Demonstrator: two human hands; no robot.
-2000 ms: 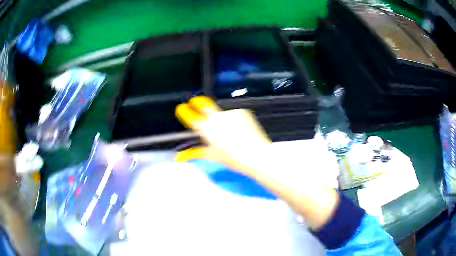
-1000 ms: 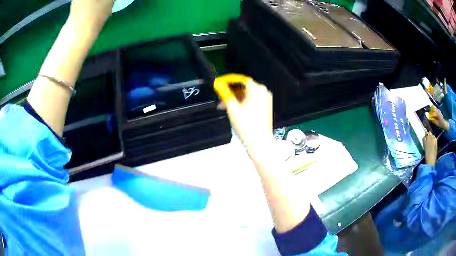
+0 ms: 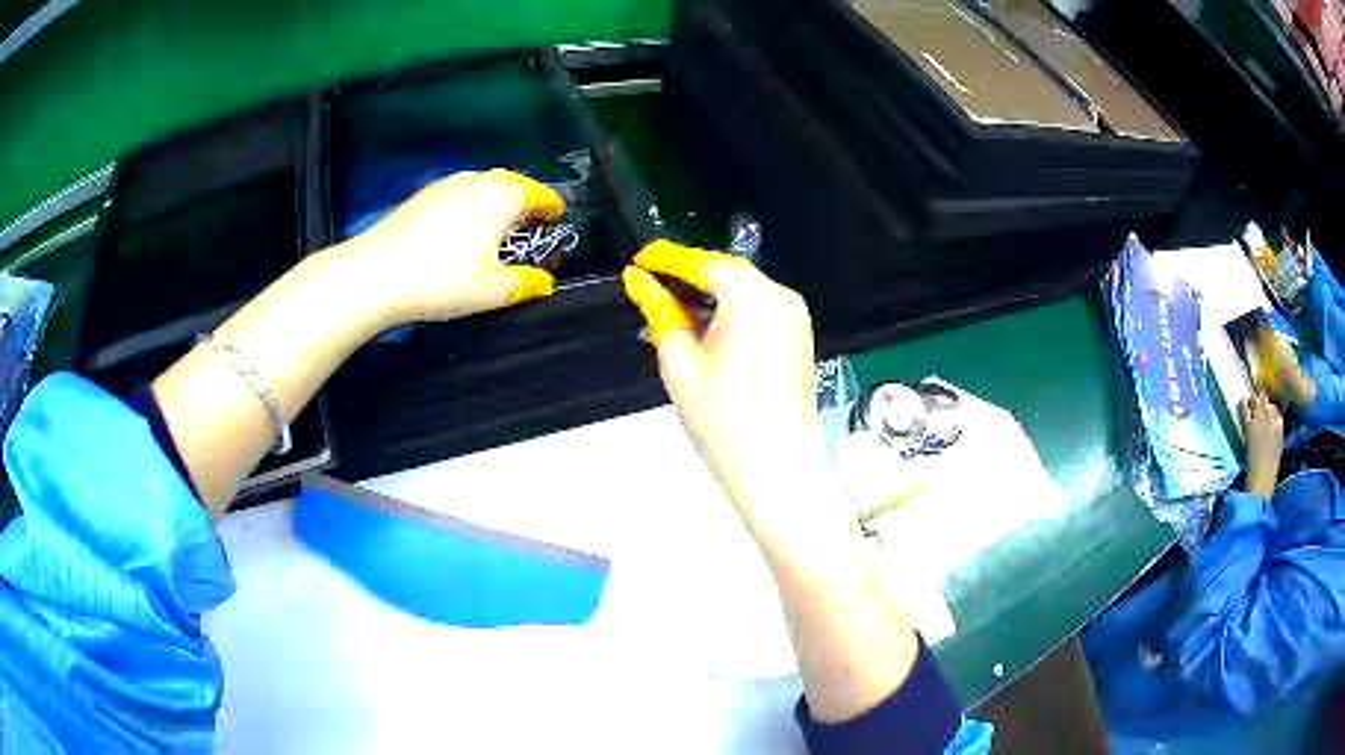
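A stacked black foam tray (image 3: 487,362) lies in front of me, with a glossy tablet (image 3: 428,126) in its right recess. My left hand (image 3: 428,251), with yellow finger cots, reaches over this tablet near its front right corner. Its thumb and fingers are apart around a white squiggly mark. My right hand (image 3: 730,332) is at the tray's right edge, its thumb and finger close together; whether they pinch something is unclear. A blue squeegee (image 3: 450,564) lies untouched on the white work pad (image 3: 664,605).
A taller stack of black trays (image 3: 915,207) with brown tablet backs on top (image 3: 1003,67) stands at the right. Round metal-topped bottles (image 3: 897,413) and white card (image 3: 988,479) lie before it. Packed films (image 3: 1173,369) and a blue-sleeved person (image 3: 1261,590) are at far right.
My left hand has come down from the upper left to the tablet's front right corner. My right hand has stayed near the tray's right edge; its thumb and finger are closer together.
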